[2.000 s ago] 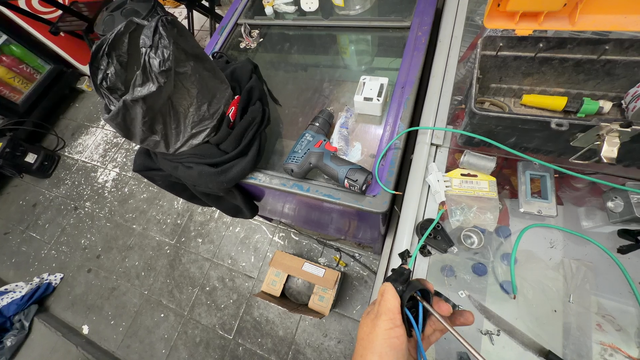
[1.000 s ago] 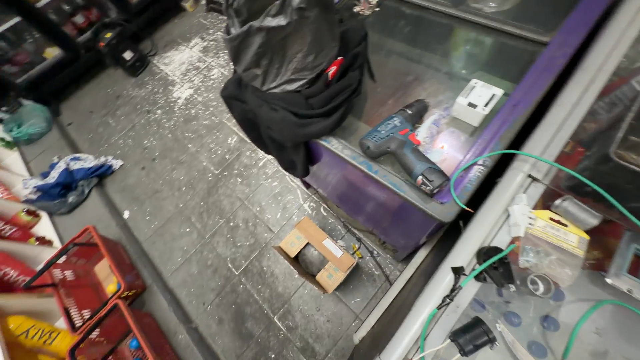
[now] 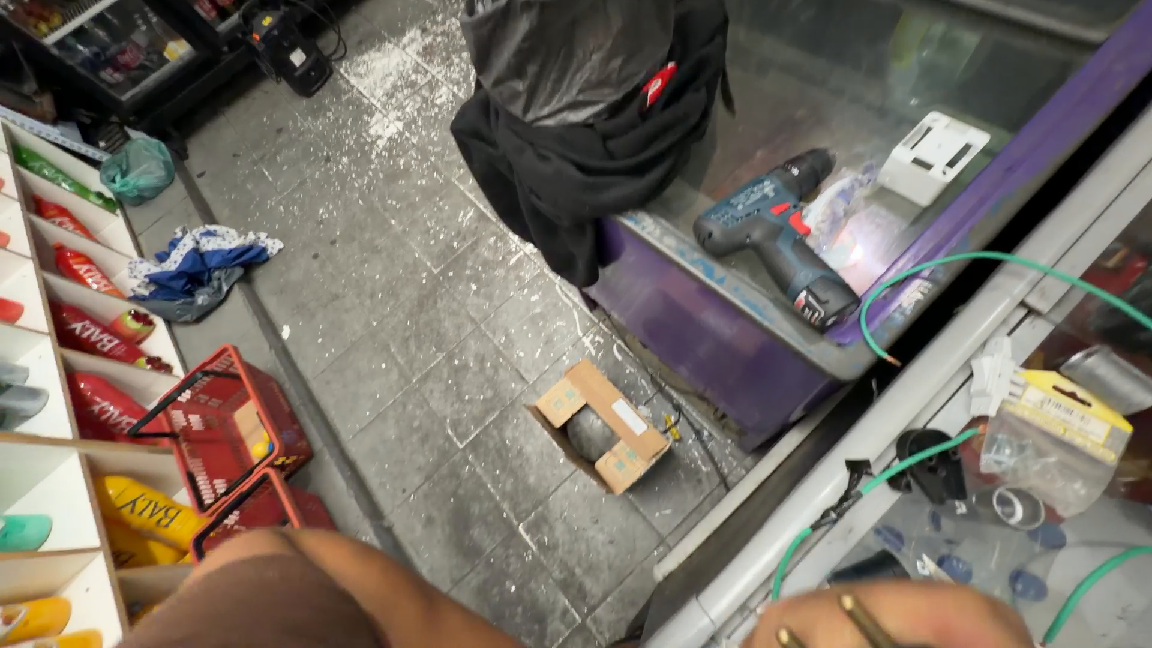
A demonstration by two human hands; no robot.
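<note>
At the bottom right edge, what appears to be my left hand [image 3: 900,616] is cut off by the frame, its fingers closed around something with brass-coloured metal pins [image 3: 864,621]. My right hand is out of view. Just above the hand a green wire [image 3: 790,560], joined with black tape, runs over the counter edge toward a black plastic part [image 3: 931,463]. Near it lie a yellow-topped plastic packet [image 3: 1071,423], a metal cylinder [image 3: 1109,378] and a ring-shaped part [image 3: 1012,508]. A second green wire [image 3: 1102,580] curves at the right edge.
A cordless drill [image 3: 774,234] and a white box [image 3: 933,157] lie on a purple-edged glass-topped freezer [image 3: 720,342], beside black cloth [image 3: 576,171]. An open cardboard box [image 3: 603,427] and red baskets [image 3: 229,432] stand on the floor. Bottle shelves [image 3: 40,333] line the left.
The view has swung left. The hand, seen two seconds ago with a black part, blue wires and a metal shaft, left the view and now shows at the bottom edge. A bare limb has appeared lower left.
</note>
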